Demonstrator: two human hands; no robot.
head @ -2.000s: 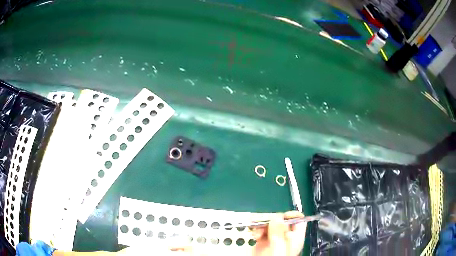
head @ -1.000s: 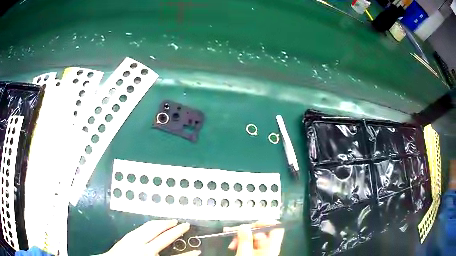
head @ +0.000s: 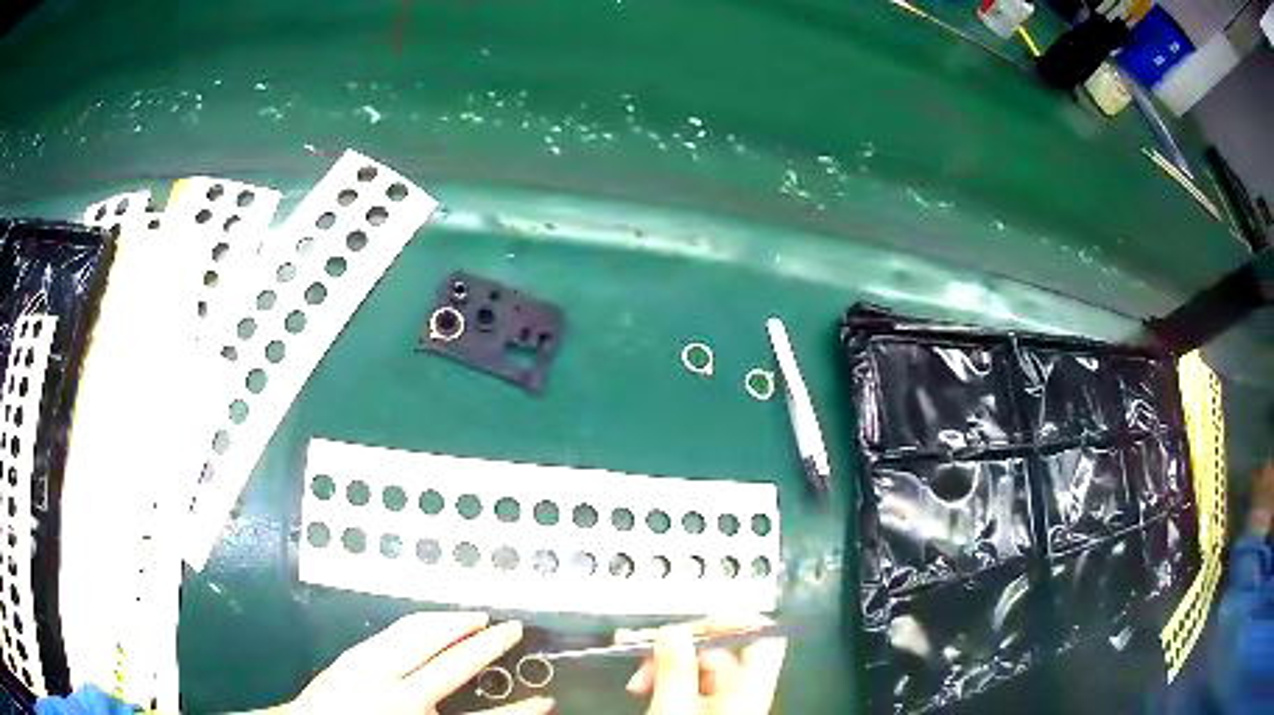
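My right hand (head: 713, 673) holds thin tweezers (head: 615, 648) that point left, their tip beside a ring (head: 535, 671) at the bottom edge. A second ring (head: 493, 683) lies close to its left. Both rings seem to sit on a dark part, mostly hidden and cut off by the frame's edge. My left hand (head: 419, 664) is at that part's left side, fingers around the rings; its grip is unclear. A white die-cut strip (head: 538, 483) with two rows of round holes lies just beyond my hands. Another black part (head: 524, 314) with one ring lies farther away on the mat.
Two loose rings (head: 697, 359) and a white pen-like tool (head: 798, 398) lie on the green mat (head: 629, 307). A black glossy tray (head: 950, 524) is at right, with yellowish strips beyond. Stacked die-cut sheets (head: 133, 461) and another black tray are at left. A person's blue sleeve (head: 1248, 615) shows at far right.
My right hand and tweezers have come down from over the white strip to the rings at the bottom edge. My left hand has come into fuller view beside them. The camera view has shifted.
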